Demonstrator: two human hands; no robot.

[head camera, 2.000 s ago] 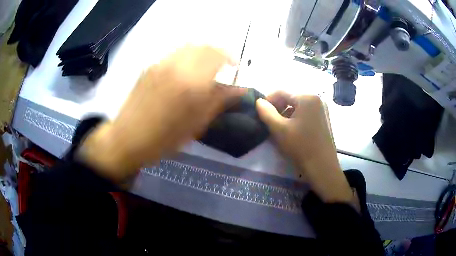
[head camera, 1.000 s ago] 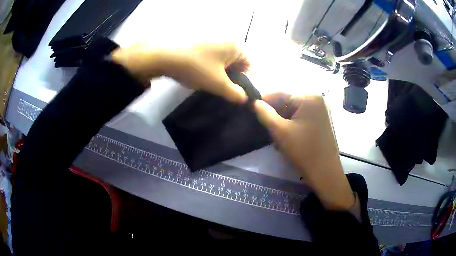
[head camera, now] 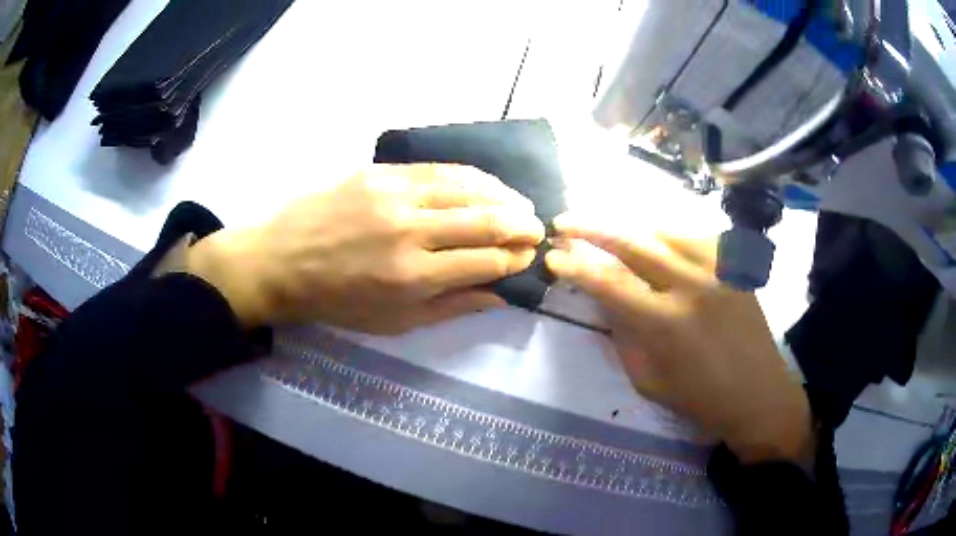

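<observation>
A black cut piece (head camera: pixel 493 152) lies on the white table left of the needle area. My left hand (head camera: pixel 388 249) lies flat over it, palm down, with its fingertips near the right edge of the piece. My right hand (head camera: pixel 681 325) has its fingertips at the same right edge, touching or nearly touching the left fingertips. The piece's lower part is mostly hidden under my left hand. The presser foot area (head camera: pixel 676 152) is to the upper right, bright and blurred, apart from the piece.
The sewing machine head (head camera: pixel 734 84) fills the upper right. A stack of black pieces (head camera: pixel 173 79) lies upper left, with a dark heap (head camera: pixel 65 58) beyond it. Loose black pieces (head camera: pixel 875 304) lie at the right. A ruler band (head camera: pixel 451 424) runs along the front edge; snips (head camera: pixel 922 482) are lower right.
The piece, held up between both hands before, is now laid flatter on the table. My left hand has turned palm down over it. My right hand has moved slightly right and down.
</observation>
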